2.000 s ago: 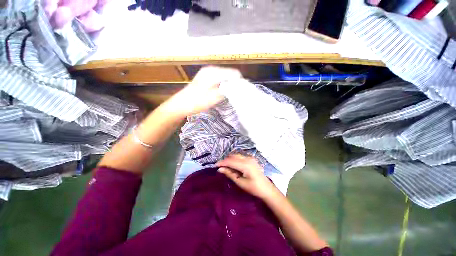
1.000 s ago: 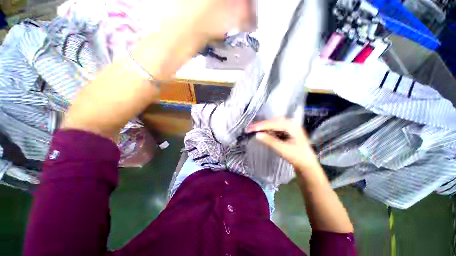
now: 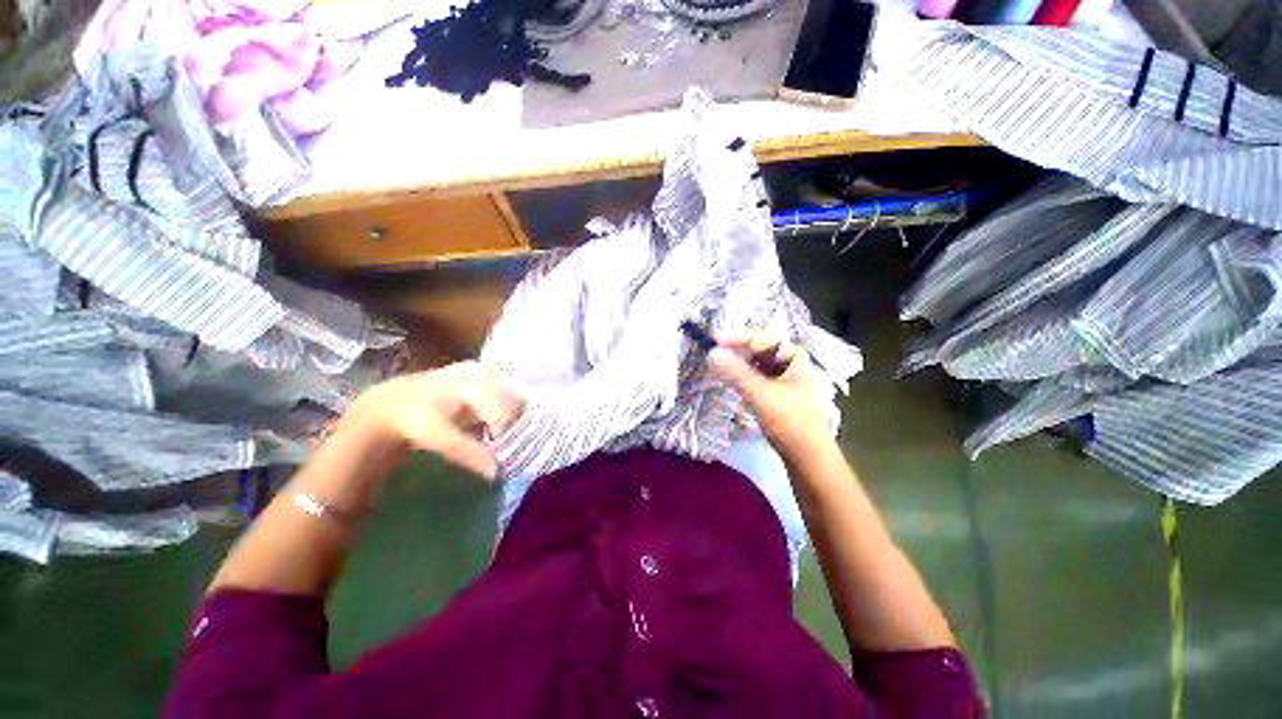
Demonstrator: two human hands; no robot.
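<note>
A striped garment [image 3: 605,351] lies bunched on my lap, with one part reaching up to the table edge. My left hand [image 3: 457,410] is at the garment's left side, fingers spread and slightly blurred; whether it grips the cloth cannot be told. My right hand [image 3: 771,377] is over the garment's right part, fingers curled. A small dark piece [image 3: 697,334], which looks like ribbon or a tool tip, shows just beyond its fingertips. A dark object also shows inside the curled right fingers. No needle or thread can be made out.
The white-topped table [image 3: 464,134] is ahead, with a wooden drawer [image 3: 380,232], a black ribbon heap [image 3: 471,49], pink cloth [image 3: 267,70] and a phone [image 3: 830,54]. Striped garments are piled at left [image 3: 169,267] and right [image 3: 1125,281]. Blue-edged shelf with hangers [image 3: 872,211] under the table.
My left hand has come down from high in front to the garment's left side. The raised cloth has dropped onto my lap, striped side showing. My right hand has shifted slightly left.
</note>
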